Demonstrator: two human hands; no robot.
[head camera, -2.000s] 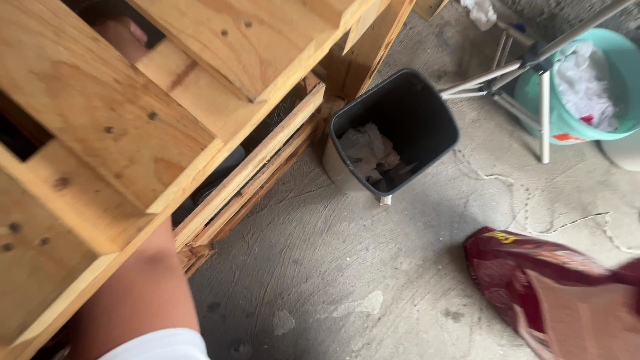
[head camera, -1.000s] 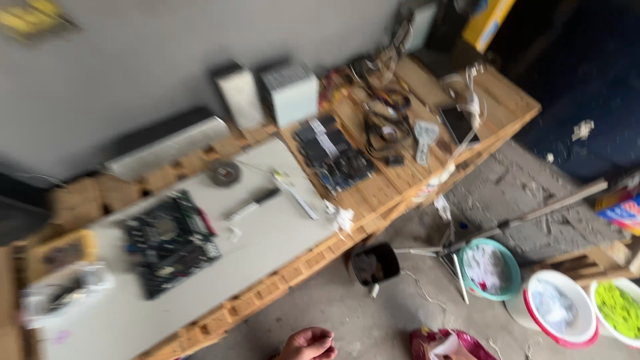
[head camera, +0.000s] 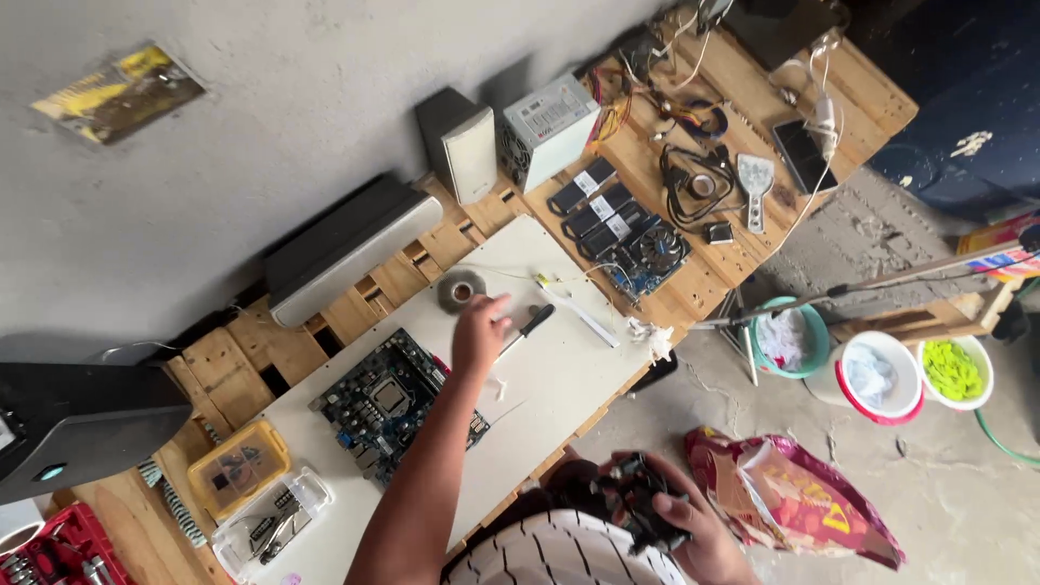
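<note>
My left hand (head camera: 481, 329) reaches over the white board (head camera: 569, 382), beside a roll of solder wire (head camera: 460, 290); its fingers look partly spread and hold nothing visible. A black-handled screwdriver (head camera: 536, 321) lies just right of it, and a white brush (head camera: 589, 317) lies farther right. Under my left forearm sits a computer motherboard (head camera: 390, 398), partly covered by the arm. My right hand (head camera: 686, 520), low in the view near my striped shirt, grips a bundle of dark parts (head camera: 638, 500), whose exact kind I cannot tell.
Speakers (head camera: 471, 154), a power supply unit (head camera: 548, 126), graphics card (head camera: 650, 252), cables (head camera: 691, 183) and scraper (head camera: 756, 187) stand or lie along the pallet-wood bench. At lower left are a yellow organizer (head camera: 240, 469) and red toolbox (head camera: 77, 544). Buckets (head camera: 881, 374) and a maroon bag (head camera: 800, 496) occupy the floor.
The view has swung widely from the floor and pallet wood to the bench. My left hand now shows over the board, and my right hand shows with the dark bundle.
</note>
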